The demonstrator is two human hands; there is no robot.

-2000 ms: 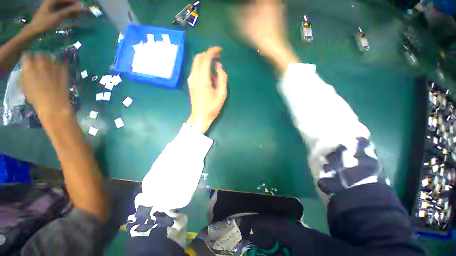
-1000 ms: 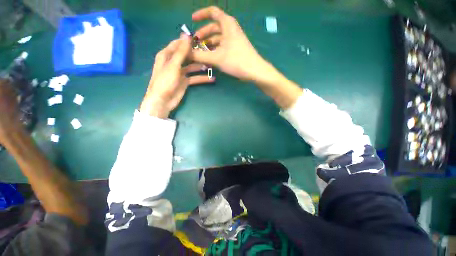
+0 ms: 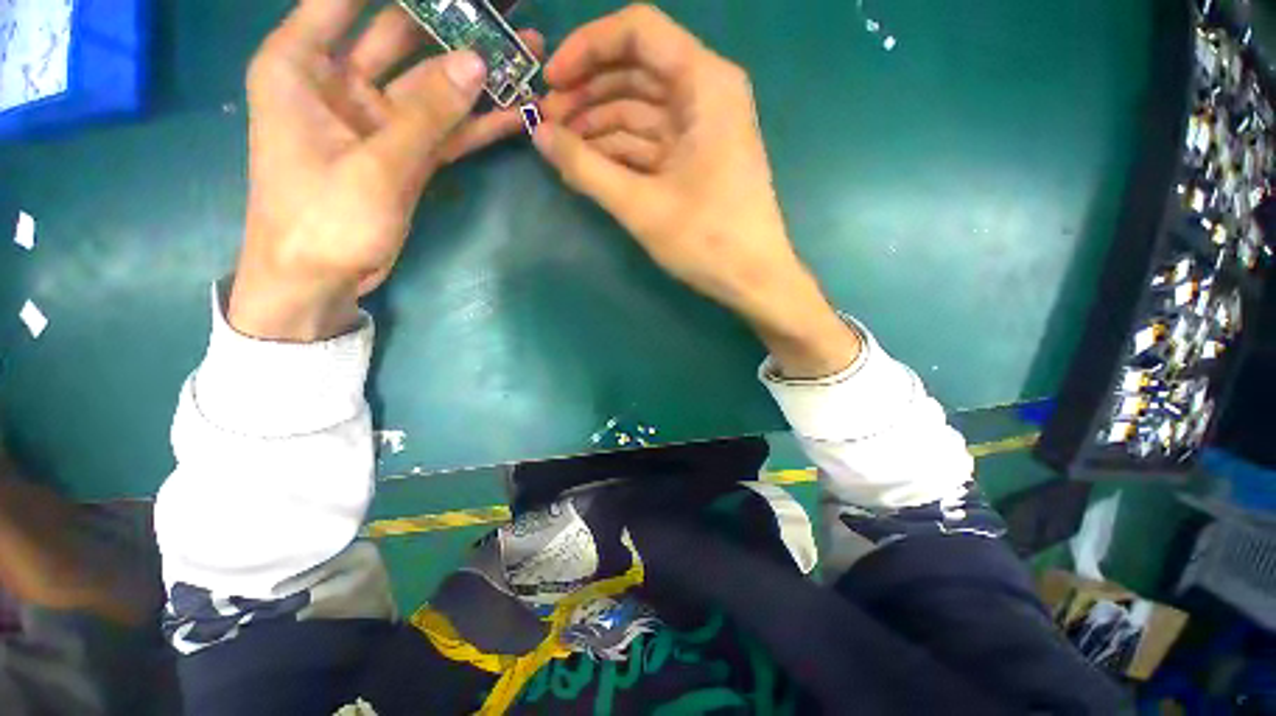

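A small device unit (image 3: 479,48) with a green circuit board in a light rectangular frame is tilted near the top edge, its upper end cut off by the picture's rim. My left hand (image 3: 336,161) holds it between thumb and fingers. A small dark piece with a white edge (image 3: 530,116) sticks out from its lower end. My right hand (image 3: 658,147) has its thumb and forefinger at this small piece and seems to pinch it; the other fingers are curled.
A blue bin (image 3: 119,63) with white pieces is at the top left. White square pads (image 3: 34,319) lie at the left. Tiny scraps (image 3: 623,435) lie by the near table edge. A long black tray (image 3: 1106,364) full of units stands at the right. A blurred arm (image 3: 63,546) is at lower left.
The view has moved closer and to the right. My left hand has turned, so the unit's green board now shows. My right hand has come to the unit's lower end.
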